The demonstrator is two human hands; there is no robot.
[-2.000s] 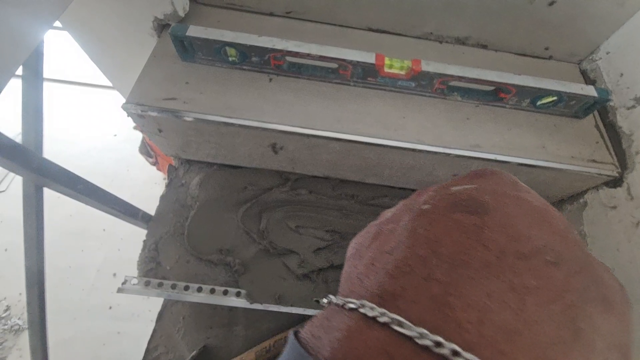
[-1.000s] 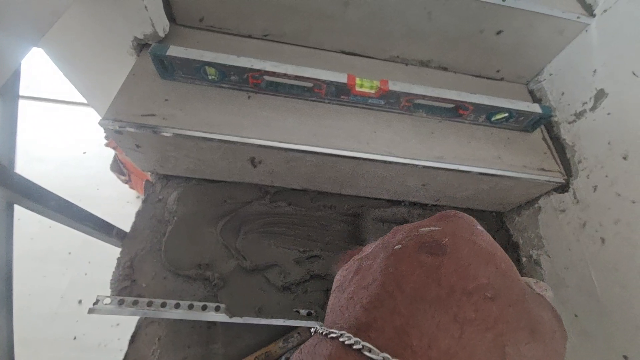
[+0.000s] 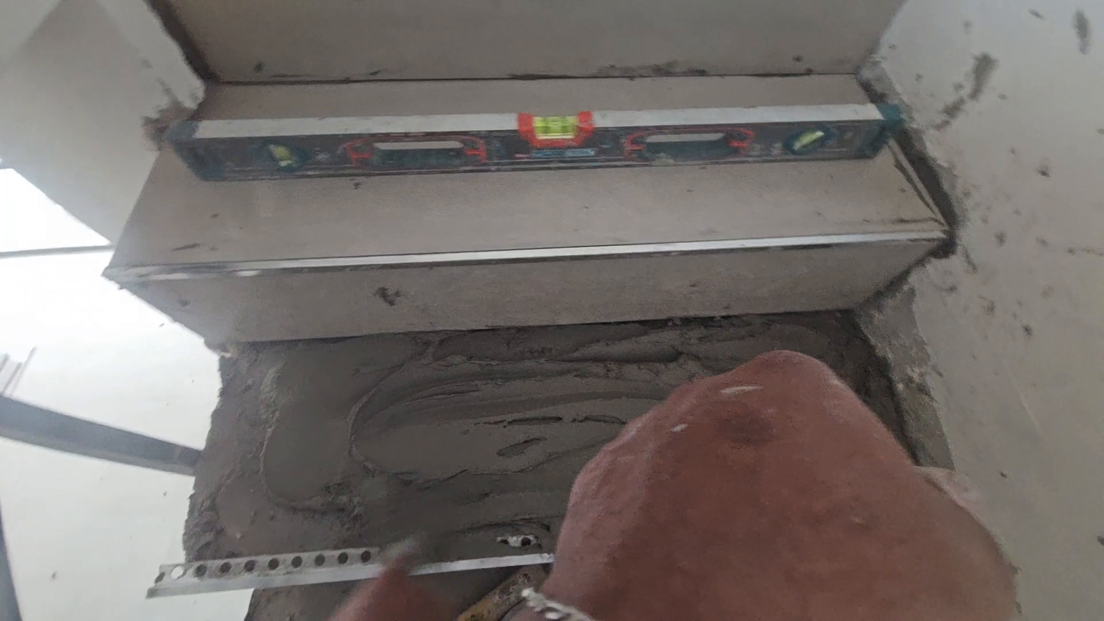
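A large bare back of a hand with a chain bracelet (image 3: 552,608), apparently one of my hands (image 3: 759,492), fills the lower right; which hand, and whether it holds anything, cannot be told. Blurred skin, perhaps fingers of my other hand (image 3: 392,591), shows at the bottom beside a perforated metal strip (image 3: 285,565). Grey wet mortar (image 3: 466,431) with curved ridges covers the step behind them. Near the bracelet lies a worn, brownish handle-like piece (image 3: 504,595), mostly hidden. A spirit level (image 3: 552,142) rests across the tiled step (image 3: 535,203) above.
A metal trim (image 3: 517,252) edges the tiled step, with its riser (image 3: 535,289) behind the mortar. A mortar-spattered wall (image 3: 1026,345) bounds the right side. At left, a dark metal bar (image 3: 95,435) slants beside the stair's side.
The mortar shows more long, curved ridges than before. Blurred skin has come into view over the perforated strip. The large hand remains at the lower right. The view has shifted and turned.
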